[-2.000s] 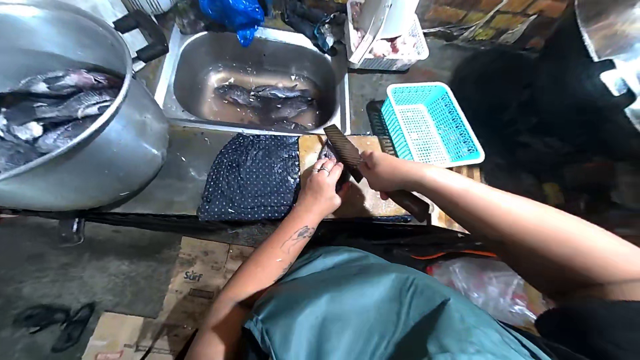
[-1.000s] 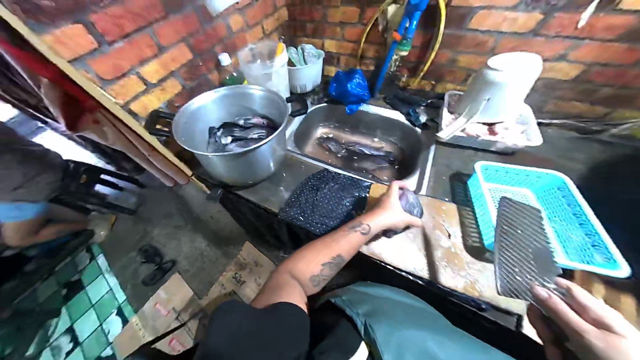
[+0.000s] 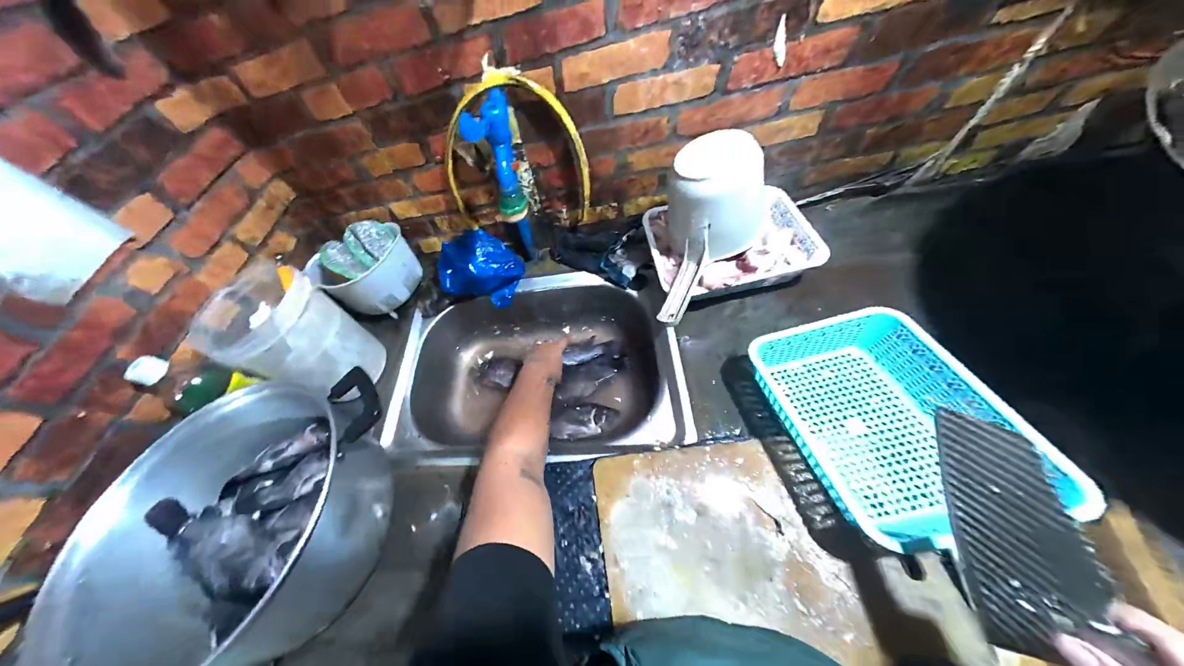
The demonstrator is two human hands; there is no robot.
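My left hand (image 3: 548, 351) reaches down into the steel sink (image 3: 680, 407), among several dark fish (image 3: 587, 421) in murky water. Its fingers are hidden, so I cannot see whether it grips a fish. At the lower right edge my right hand (image 3: 1124, 638) holds a broad, dark knife or cleaver with a ridged blade (image 3: 1017, 518), tip pointing up, in front of a turquoise plastic basket. A worn cutting board (image 3: 721, 546) lies just below the sink, wet and littered with scraps. Beside it, partly under my left arm, is a dark dotted cloth or mat (image 3: 578, 546).
A large aluminium pot (image 3: 356, 546) with dark fish (image 3: 231, 546) stands at left. The turquoise basket (image 3: 842, 435) sits right of the board. Behind are a white tray (image 3: 819, 245) of meat pieces under a white dipper (image 3: 717, 194), a blue tap (image 3: 502, 157) and a blue plastic bag (image 3: 481, 264).
My left hand has gone from a fish at the cutting board into the sink. My right hand has moved the blade away from the board to the right. The view has swung considerably.
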